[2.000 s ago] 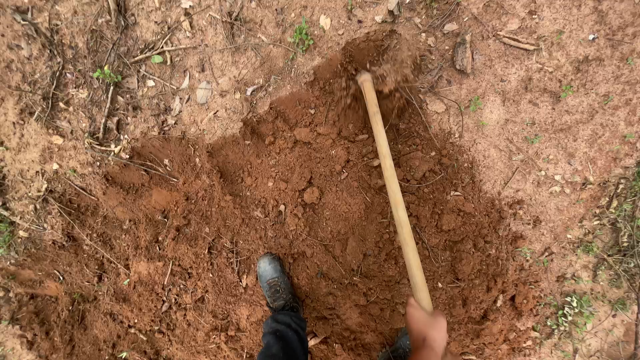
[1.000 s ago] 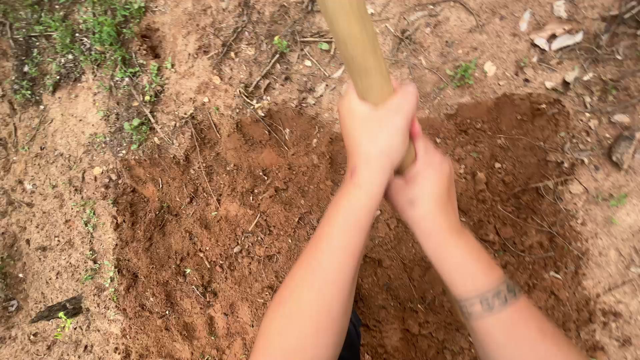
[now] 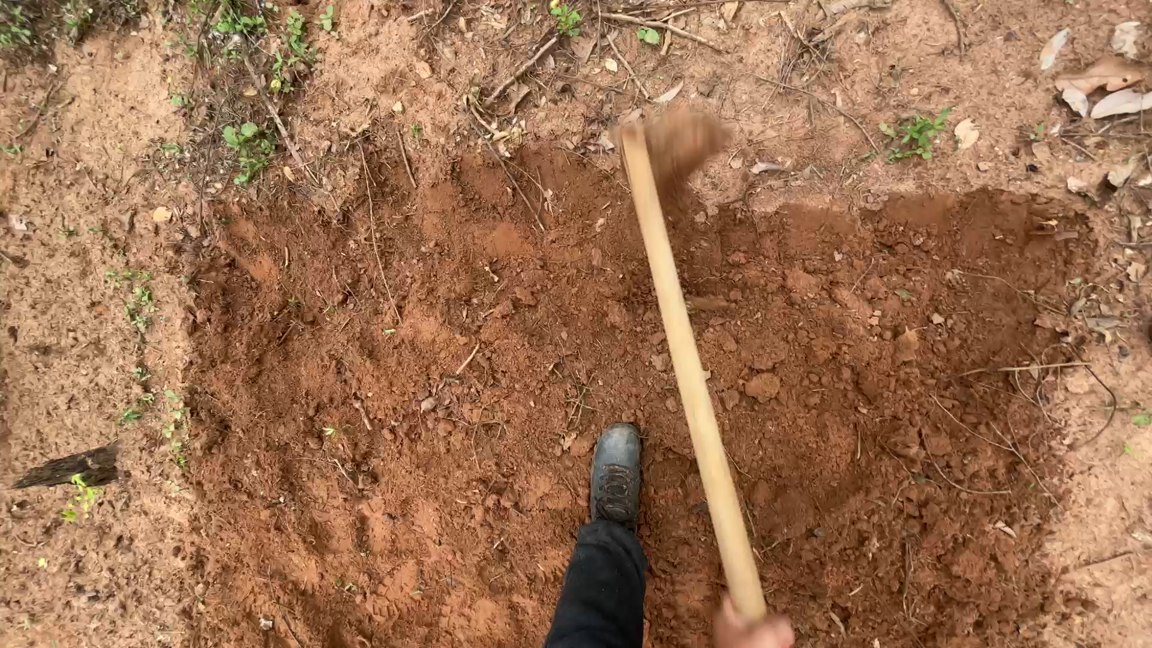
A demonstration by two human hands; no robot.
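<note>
My left hand [image 3: 751, 627] is at the bottom edge, partly cut off by the frame, and grips the lower end of a long wooden hoe handle [image 3: 688, 369]. The handle slants up and slightly left to the blurred, soil-coloured hoe head [image 3: 682, 148], at the upper edge of the dug reddish soil [image 3: 504, 360]. My right hand is out of sight. One dark boot [image 3: 617, 472] under a dark trouser leg [image 3: 598, 589] stands on the loosened soil, left of the handle.
Paler, uncut ground [image 3: 99, 315] borders the dug patch. Twigs [image 3: 522, 67] and small green plants [image 3: 916, 135] lie beyond its upper edge. A dark piece of wood [image 3: 67, 468] is at the left, and dry leaves [image 3: 1111, 76] lie at the upper right.
One second ago both hands held the handle higher in view. The hands have moved down, and the hoe head is now visible at the patch's upper edge. The view has shifted.
</note>
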